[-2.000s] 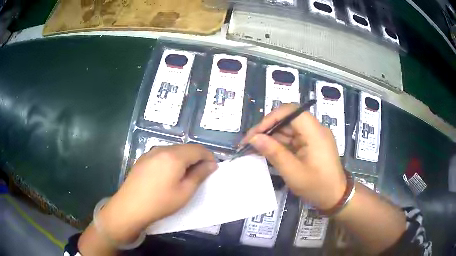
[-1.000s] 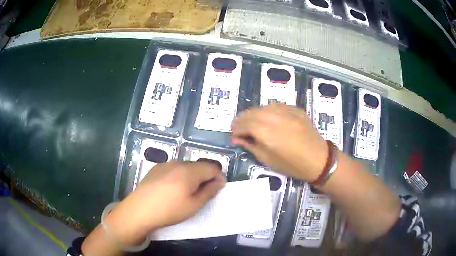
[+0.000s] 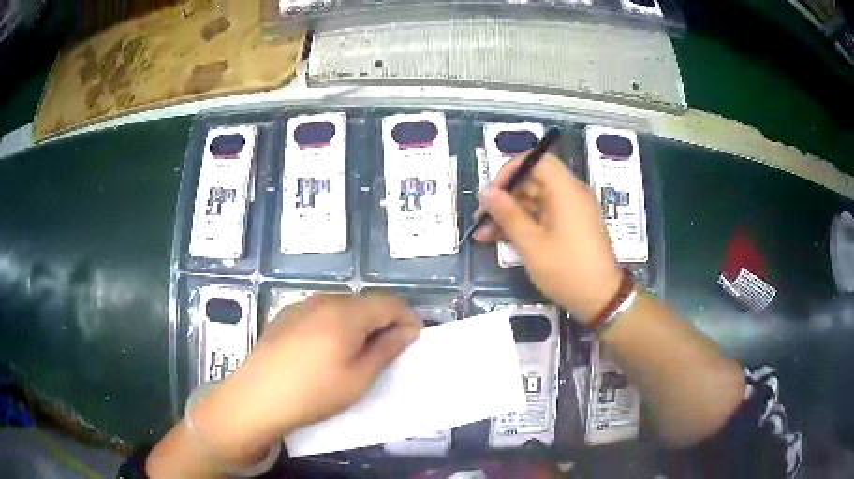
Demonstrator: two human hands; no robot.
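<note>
My left hand (image 3: pixel 328 360) is closed on the upper left edge of a white sheet (image 3: pixel 421 388), which lies over the near row of the clear tray (image 3: pixel 365 267). My right hand (image 3: pixel 562 239) holds slim black tweezers (image 3: pixel 522 173). Their tip points down beside the lower right corner of the middle far-row carded pack (image 3: pixel 419 196). I cannot tell whether the tip touches it or carries a sticker. The right hand partly covers the fourth far-row pack (image 3: pixel 517 138). The sheet and left hand hide parts of the near-row packs.
A small dotted label sheet (image 3: pixel 749 288) and a red piece (image 3: pixel 740 251) lie right of the tray. A stained brown board (image 3: pixel 169 61) and a pale ridged panel (image 3: pixel 487 67) lie beyond it. Another filled tray (image 3: pixel 487 11) is at the top edge.
The view has shifted, so the tray sits further left and squarer. My right hand has moved rightward over the tray, and the tweezers show clearly again. My left hand still holds the sheet.
</note>
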